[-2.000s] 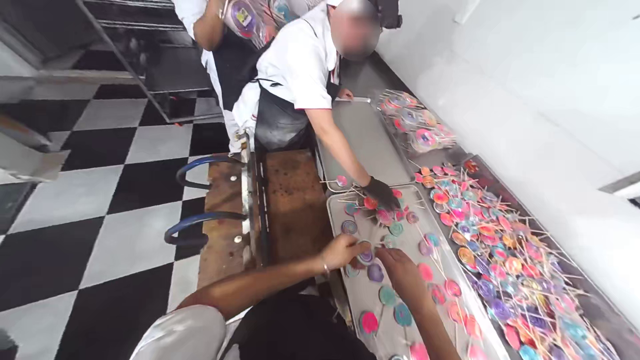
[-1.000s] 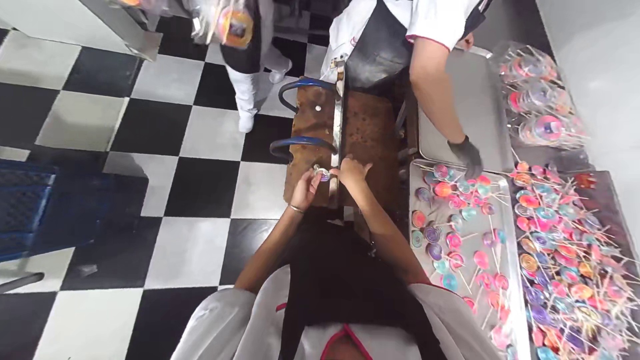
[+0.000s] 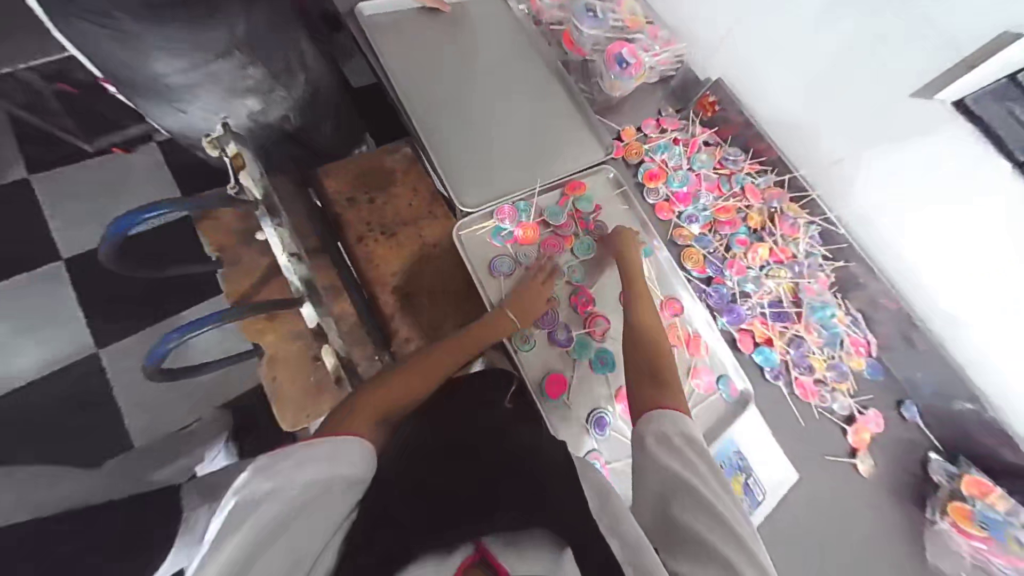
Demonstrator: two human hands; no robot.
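Observation:
Spiral lollipops on sticks, such as a pink one (image 3: 555, 386), lie scattered over a metal sheet tray (image 3: 724, 352). My left hand (image 3: 534, 292) is over the tray's left half, fingers spread among purple and pink lollipops; nothing held shows in it. At the tray's upper right, my right hand (image 3: 620, 242) bends down near a teal lollipop (image 3: 584, 247). Its fingertips are blurred and partly hidden, so whether it grips a lollipop cannot be told.
A second metal tray (image 3: 488, 96) adjoins beyond, with another person's fingers (image 3: 434, 4) at its far edge. Right of the trays lies a large lollipop pile (image 3: 752, 256). Bagged lollipops (image 3: 624, 60) are at the back. Blue-handled wooden equipment (image 3: 276, 344) stands left.
The view has swung back toward the trays. My hands, together over the wooden equipment one second ago, are now apart over the lollipop tray. The co-worker's gloved hand has left this tray.

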